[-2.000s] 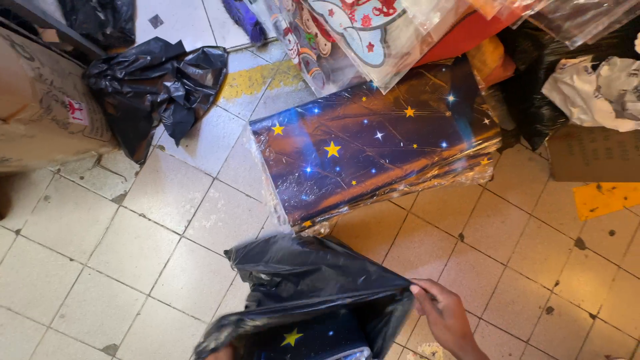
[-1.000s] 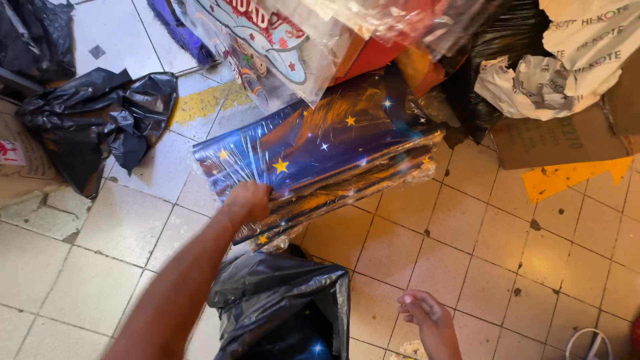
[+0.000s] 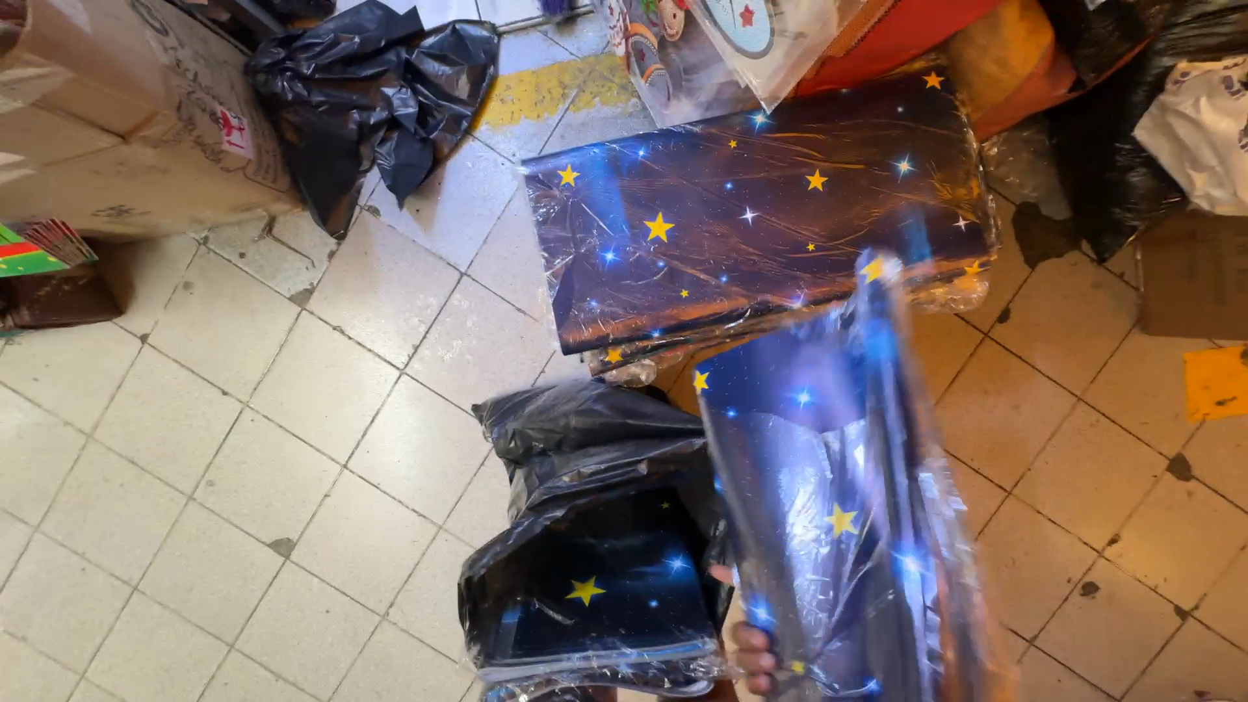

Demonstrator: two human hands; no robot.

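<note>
A star-patterned packet in clear plastic (image 3: 829,507) stands tilted at the lower right, its top end blurred. From behind its left edge, fingers of what looks like my right hand (image 3: 753,658) curl round it; the rest of that hand is hidden. My left hand cannot be made out; small patches of skin show under the bag at the bottom edge. Left of the held packet, a black plastic bag (image 3: 585,429) lies open on the floor with a similar star-patterned packet (image 3: 624,575) inside. Above them lies a stack of star-patterned packets (image 3: 760,205).
A crumpled black plastic bag (image 3: 380,97) lies at the upper left beside a large cardboard box (image 3: 127,127). Printed clear bags (image 3: 682,58) and a red bag (image 3: 897,49) border the stack. At the right are crumpled white paper (image 3: 1204,136) and a cardboard piece (image 3: 1194,278). The floor (image 3: 312,390) is tiled.
A second ago my left hand gripped a packet at the stack and my right hand was apart, holding nothing. Now a packet stands up beside the open bag, and the left arm no longer crosses the view.
</note>
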